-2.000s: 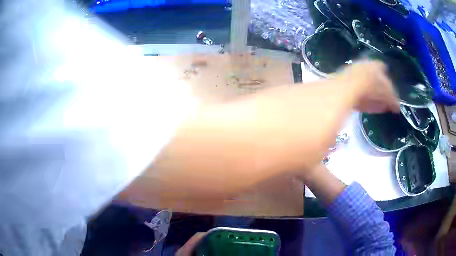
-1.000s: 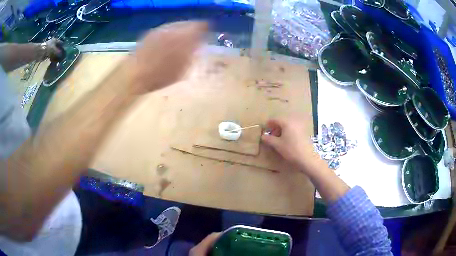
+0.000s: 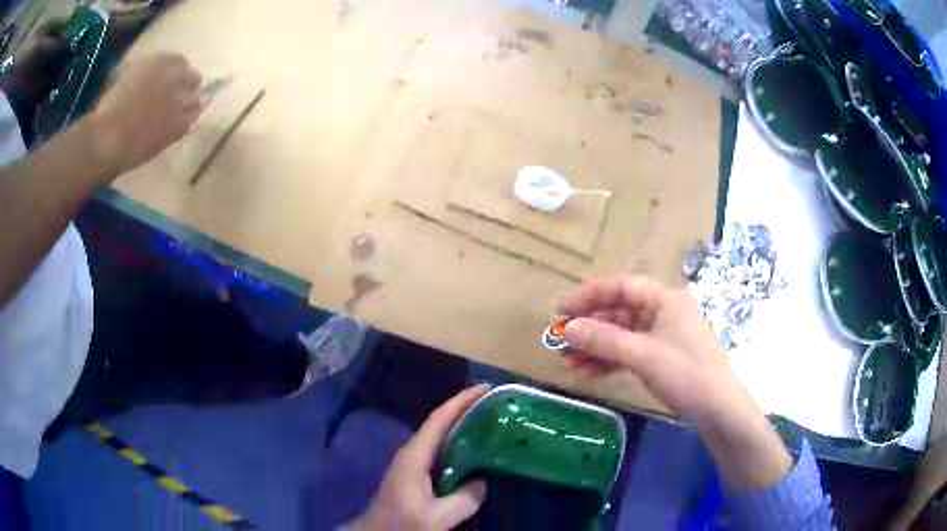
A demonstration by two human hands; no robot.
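My left hand [image 3: 424,482] holds a glossy green housing [image 3: 535,441] with a silver rim, below the bench's front edge at the bottom centre. My right hand [image 3: 649,347] pinches a small silver trim piece [image 3: 556,333] with an orange-red spot, just above and behind the housing, not touching it. A white glue cup [image 3: 541,188] stands on the cardboard pad [image 3: 488,197], with a thin pale stick [image 3: 590,194] resting in it and pointing right. A loose pile of silver trim pieces [image 3: 735,278] lies on the white sheet [image 3: 784,353].
Several green housings [image 3: 867,285] are stacked at the right. A clear plastic bag [image 3: 716,29] of small parts is at the top right. Another person's hand [image 3: 156,109] is over the brown cardboard cover [image 3: 301,156] at the left. A further green housing [image 3: 78,67] is at the far left.
The view has tilted and shifted. My right hand has moved from beside the glue stick to near the housing, with the trim piece. The other person's arm has drawn back left. The stick remains in the cup.
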